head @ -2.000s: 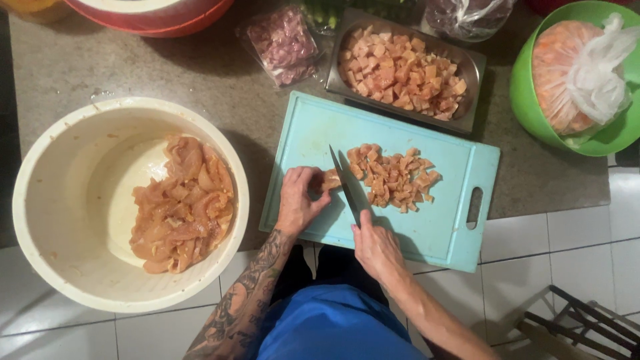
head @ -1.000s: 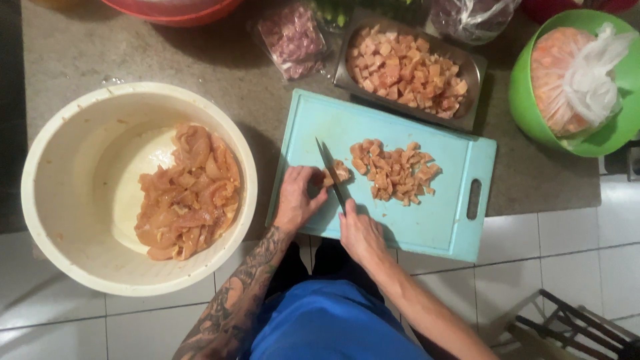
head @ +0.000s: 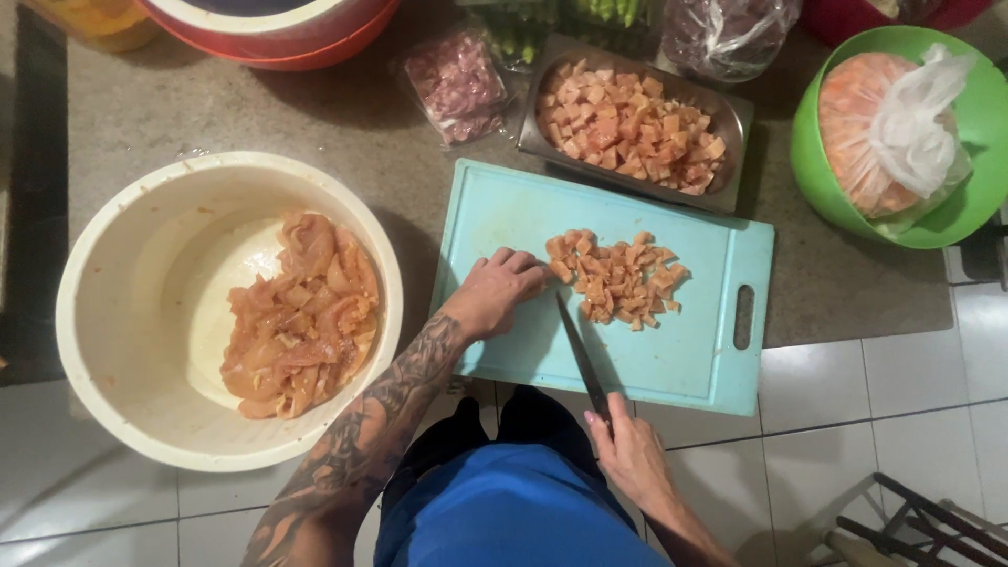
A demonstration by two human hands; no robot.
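Note:
A light blue plastic cutting board (head: 504, 213) lies at the counter's front edge with a pile of cut raw chicken (head: 622, 276) on it. My left hand (head: 504, 291) is over the board's left part, its curled fingers just left of the pile; what is under them is mostly hidden. In my right hand (head: 634, 453), below the board's front edge, is the handle of a kitchen knife (head: 581, 346), whose dark blade points up-left across the board. A large white plastic tub (head: 118, 315) at the left holds raw chicken fillets (head: 303, 331).
A metal pan (head: 736, 157) of diced raw chicken stands just behind the board. Bagged meat (head: 457, 87) lies to its left. A green bowl (head: 811, 157) with a tied plastic bag is at the right, a red basin (head: 331, 47) at the back left. A dark metal stand (head: 913, 516) is on the tiled floor.
My right hand has drawn the knife back toward my body, away from my left fingers. The chicken piece seen earlier by my left fingers no longer shows clearly.

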